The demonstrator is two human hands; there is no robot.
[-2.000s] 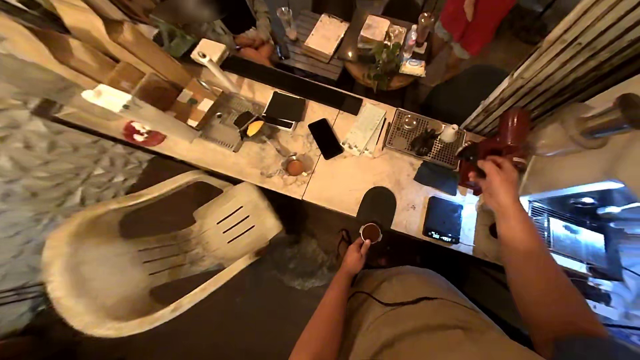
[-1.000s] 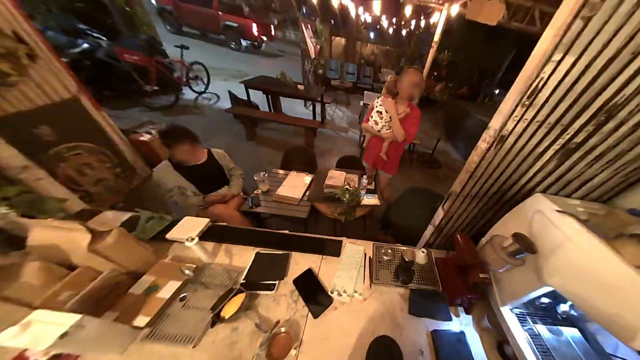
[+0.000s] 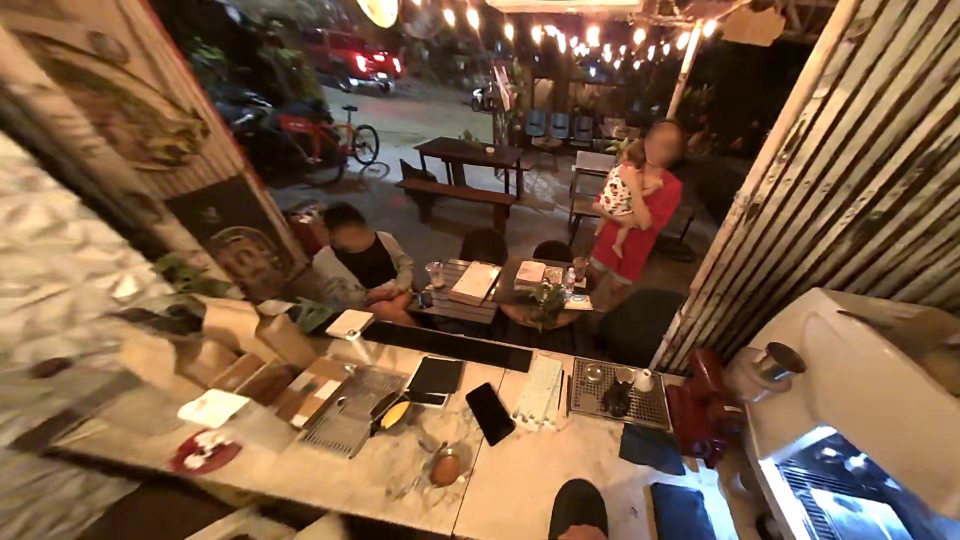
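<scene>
Neither of my hands can be made out. At the bottom edge a small brownish patch overlaps the black oval mat (image 3: 579, 504); whether it is skin or something else I cannot tell. Right of the mat lies a dark flat scale (image 3: 679, 511), with a dark folded cloth (image 3: 651, 448) behind it. A red machine, apparently a coffee grinder (image 3: 709, 412), stands beside the cloth. The black phone (image 3: 490, 414) lies left of some paper slips (image 3: 538, 394). Nearer the front edge is a glass with orange-brown contents (image 3: 445, 468).
A lit espresso machine (image 3: 847, 390) stands right. A drip tray (image 3: 619, 394) holds small vessels. Left are a slatted metal tray (image 3: 352, 412), cardboard boxes (image 3: 319, 382) and a red plate (image 3: 206, 451). Beyond the counter, one person sits and another (image 3: 645, 206) stands holding a child.
The view has tilted up strongly. Two seconds ago my left hand held a small round vessel with dark contents by the mat, and my right hand was at the red machine; both have left view.
</scene>
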